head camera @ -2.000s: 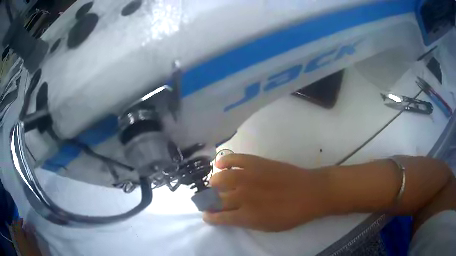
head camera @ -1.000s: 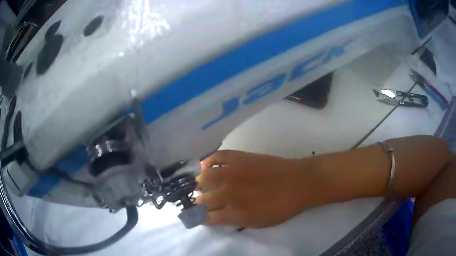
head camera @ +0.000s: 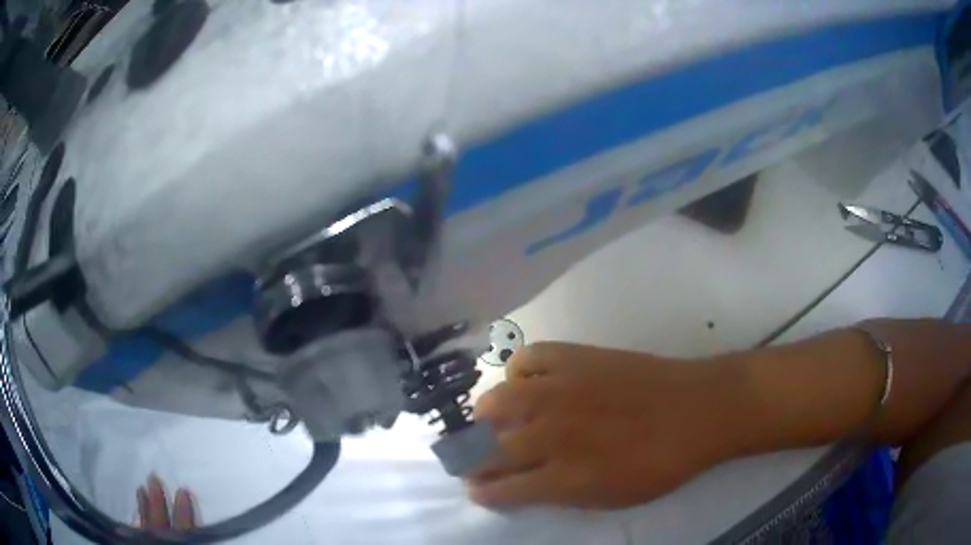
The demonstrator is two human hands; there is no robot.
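White fabric (head camera: 405,511) lies under the sewing machine head (head camera: 511,117) and along the front. My right hand (head camera: 607,426) rests on it, knuckles up, just right of the needle area. The grey tension knob (head camera: 465,449) and spring overlap its fingertips, so its grip cannot be told. Fingers of my left hand (head camera: 165,506) show at the lower left, slightly apart on the fabric and behind the chrome guard bar (head camera: 261,513); the rest is hidden or out of the picture. The needle and presser foot are hidden behind the head.
A round plate with holes (head camera: 503,343) is beside my right hand. Thread snips (head camera: 892,227) and a slim pen-like tool (head camera: 937,202) lie at the right. A dark flat object (head camera: 726,207) is under the machine arm. A grey ruled strip (head camera: 793,492) runs along the front edge.
The view has shifted. My left fingers now show on the fabric; a second ago they were not visible. My right hand has drawn slightly clear of the round plate, which shows fully.
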